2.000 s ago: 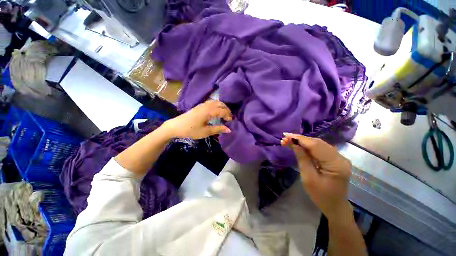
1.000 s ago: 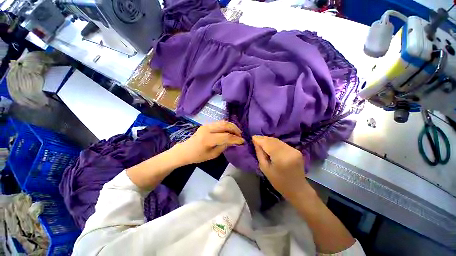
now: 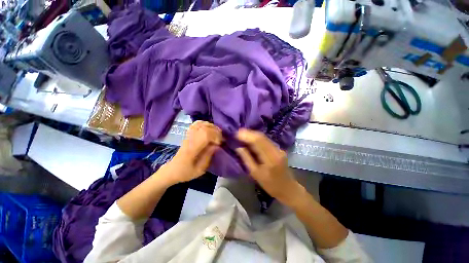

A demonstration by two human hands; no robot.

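Observation:
The purple garment (image 3: 226,77) lies heaped on the white machine table left of the sewing machine head, its front part hanging over the table edge. Its gathered ruffle edge (image 3: 284,123) runs down the right side toward my hands. My left hand (image 3: 198,149) pinches the cloth at the front edge with bent fingers. My right hand (image 3: 265,162) is just right of it, fingers on the same cloth, slightly blurred. What lies between the fingertips is mostly hidden.
The white sewing machine (image 3: 391,38) stands at the upper right, with green-handled scissors (image 3: 400,97) below it. A grey second machine (image 3: 64,49) is at the upper left. Brown cardboard (image 3: 115,120) lies under the garment's left side. A dark purple heap (image 3: 97,205) and blue crate (image 3: 28,221) are lower left.
The view has turned, so the table things shift left and the machine shows more. My right hand came from farther right to beside my left hand; both stay at the garment's front edge.

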